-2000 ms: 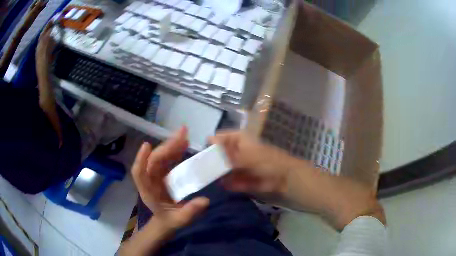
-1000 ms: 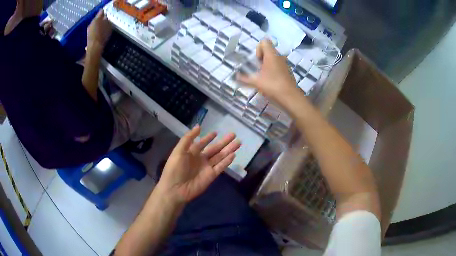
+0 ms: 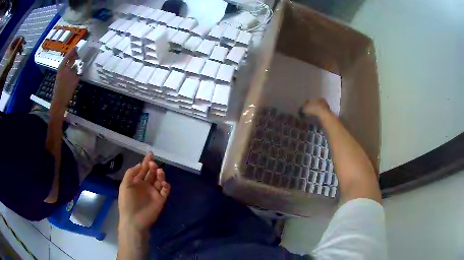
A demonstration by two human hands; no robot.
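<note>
The open cardboard carton (image 3: 356, 101) stands at the right with shiny taped sides. Tight rows of white charger housings (image 3: 290, 147), open ends up, fill its near part, over a flat white layer pad (image 3: 305, 76). My right hand (image 3: 316, 107) is down inside the carton at the far edge of the rows; its fingertips are small and blurred, so I cannot tell if they hold a housing. My left hand (image 3: 142, 195) is palm up and empty below the keyboard shelf, fingers slightly curled. A stepped block of stacked white housings (image 3: 173, 80) stands on the bench.
A black keyboard (image 3: 107, 107) lies on the pull-out shelf (image 3: 178, 133). A seated coworker (image 3: 35, 157) has a hand by an orange fixture (image 3: 63, 39) at the left. A blue stool (image 3: 84, 208) stands on the floor. White cables (image 3: 259, 12) lie behind the stack.
My right hand has moved from the stacked housings on the bench into the carton. My left hand stays empty and palm up, now further left in view. The camera view has shifted.
</note>
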